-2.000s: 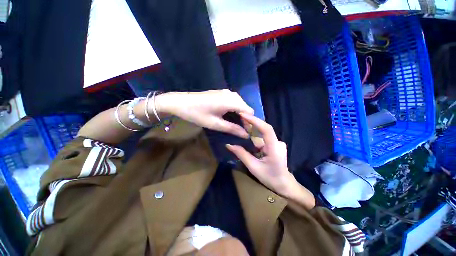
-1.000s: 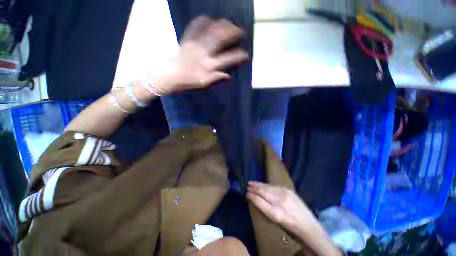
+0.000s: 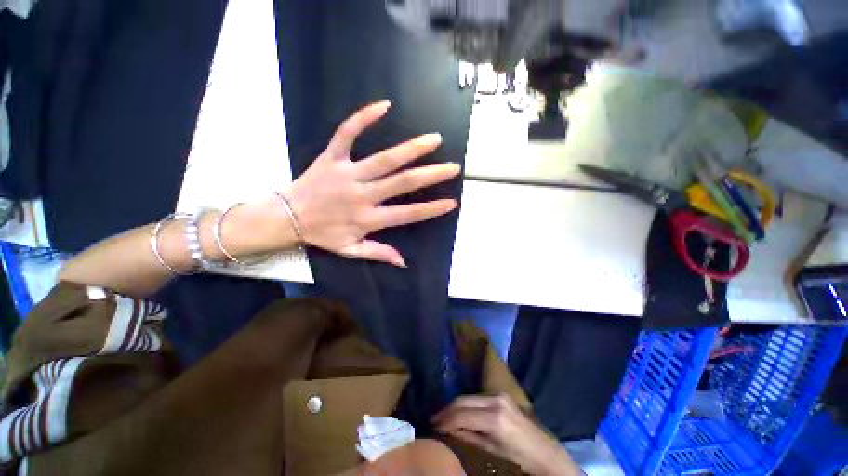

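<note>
A long dark cloth panel runs from the white table down over the table's front edge to the lap. My left hand lies flat on it, palm down, fingers spread. My right hand is low at the lap, at the panel's lower end; its fingertips are bent against the dark cloth and seem to pinch its edge. The sewing machine head is above and right of the panel, blurred. The needle area shows no cloth under it.
More dark cloth lies on the left. Red-handled scissors and a yellow-handled tool lie right of the needle, over a dark scrap. A phone is far right. A blue basket stands below right.
The view has shifted up to the machine. My left hand has gone from raised and blurred to flat and spread on the panel. My right hand remains low by the lap.
</note>
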